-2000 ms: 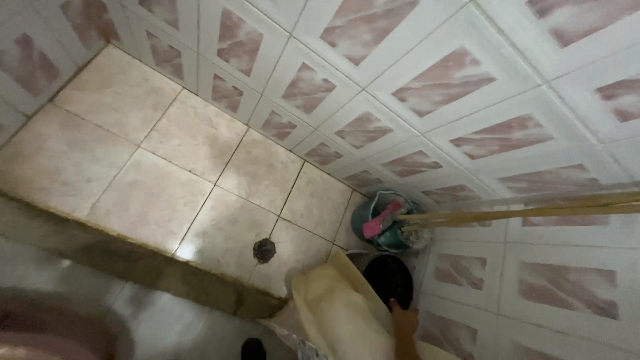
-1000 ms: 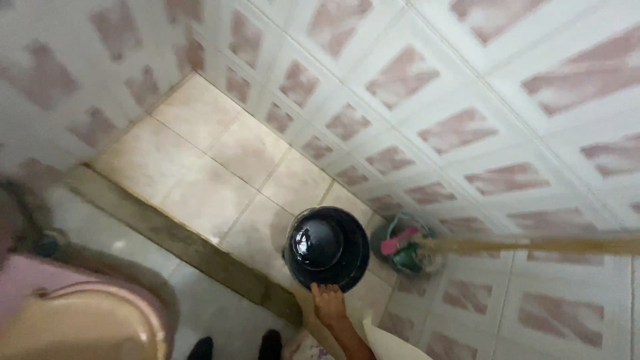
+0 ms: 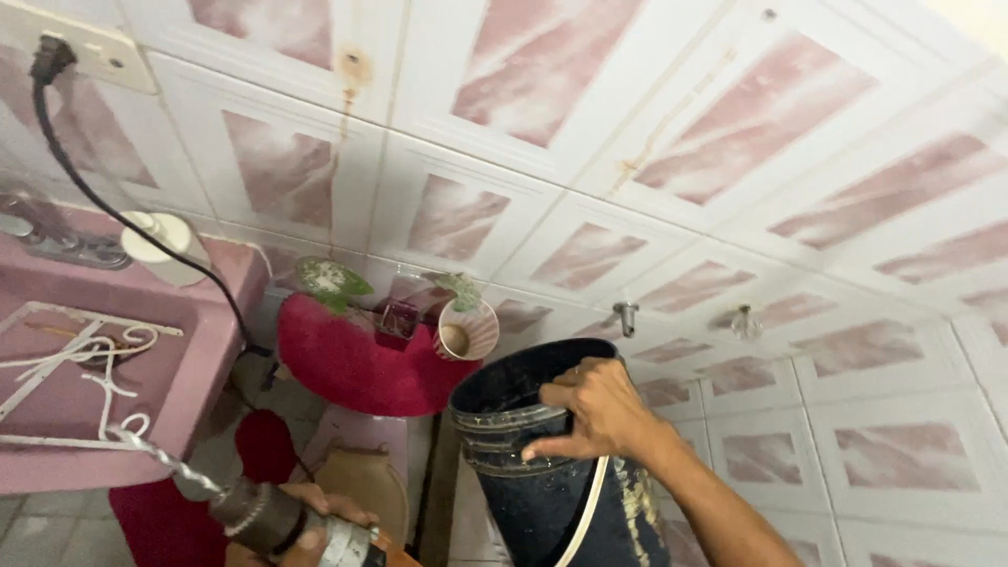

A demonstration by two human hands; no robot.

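Observation:
My right hand (image 3: 602,413) grips the rim of a black plastic bucket (image 3: 535,488), fingers inside and thumb outside; its pale handle hangs down the side. At the bottom of the view, my left hand (image 3: 315,520) is closed around the front of a power drill (image 3: 260,516). A long twist bit (image 3: 169,461) sits in the drill's chuck and points up and left, its tip near a white metal wire rack (image 3: 102,378) in the pink sink (image 3: 189,394). The drill's rear end is out of view.
A black cord hangs from a wall outlet (image 3: 118,59) past a white bottle (image 3: 169,248). A red cover (image 3: 354,370) lies on the toilet tank, bearing plants and a striped cup (image 3: 466,331). A metal wall fitting (image 3: 626,317) protrudes behind the bucket. Tiled walls rise behind.
The view has swung from the shower floor to the sink and toilet wall. The black bucket, near the floor one second ago, is now raised and tilted in my right hand. The drill has come into view.

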